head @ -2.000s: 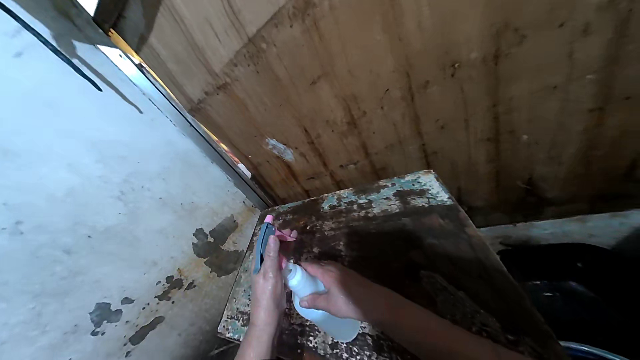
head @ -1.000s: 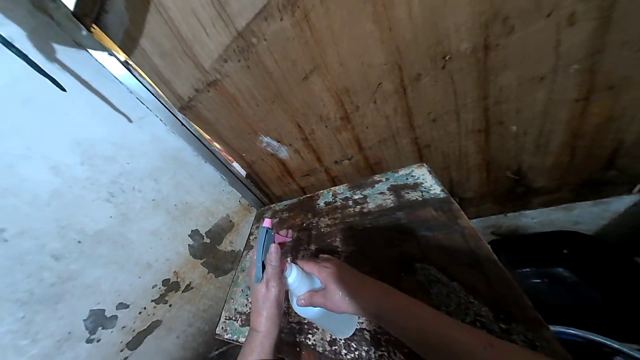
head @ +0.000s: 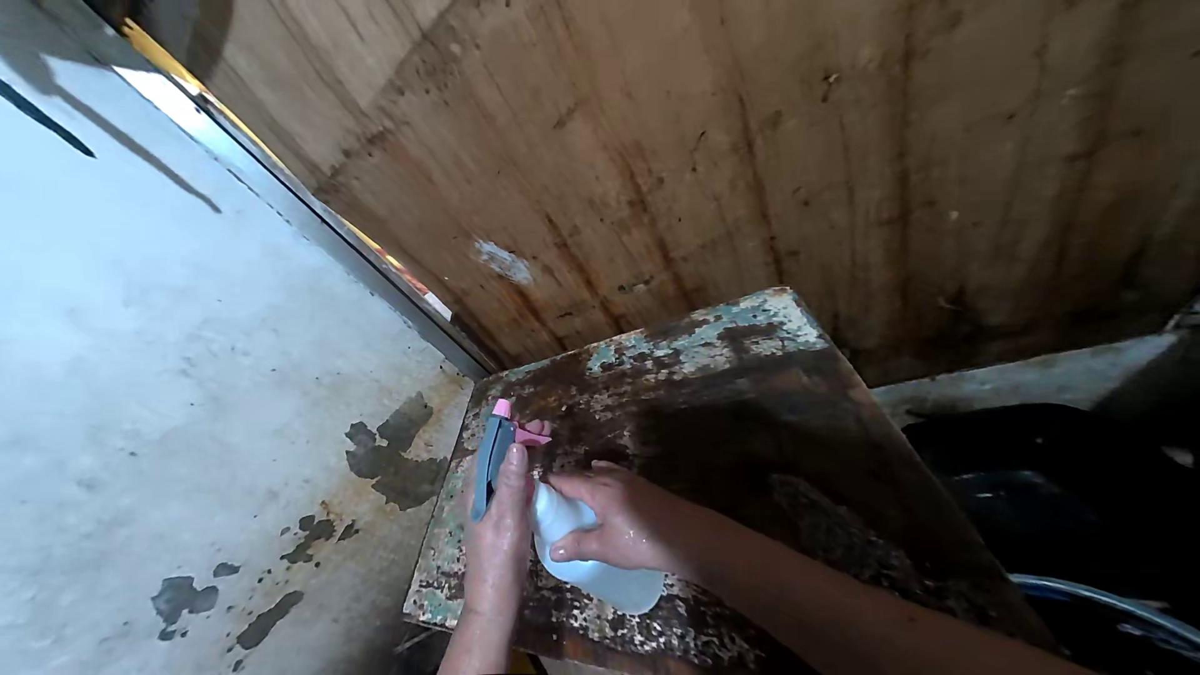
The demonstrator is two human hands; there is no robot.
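Observation:
My left hand (head: pixel 506 511) is closed around a grey and pink trigger spray head (head: pixel 497 455), whose pink nozzle points up and away. My right hand (head: pixel 623 525) grips a translucent white plastic bottle (head: pixel 609 581) around its upper part, fingers on the far side and thumb across the front. The bottle lies tilted over a worn wooden tabletop (head: pixel 712 450) with flaking green and white paint. Its neck is beside my left hand; whether the spray head is attached to it is hidden there.
A stained plywood wall (head: pixel 656 169) stands behind the table. On the left is a pale wall (head: pixel 187 375) with peeling patches. Dark plastic items (head: pixel 1012 487) and a basin's rim (head: pixel 1106 595) lie beyond the table's right edge.

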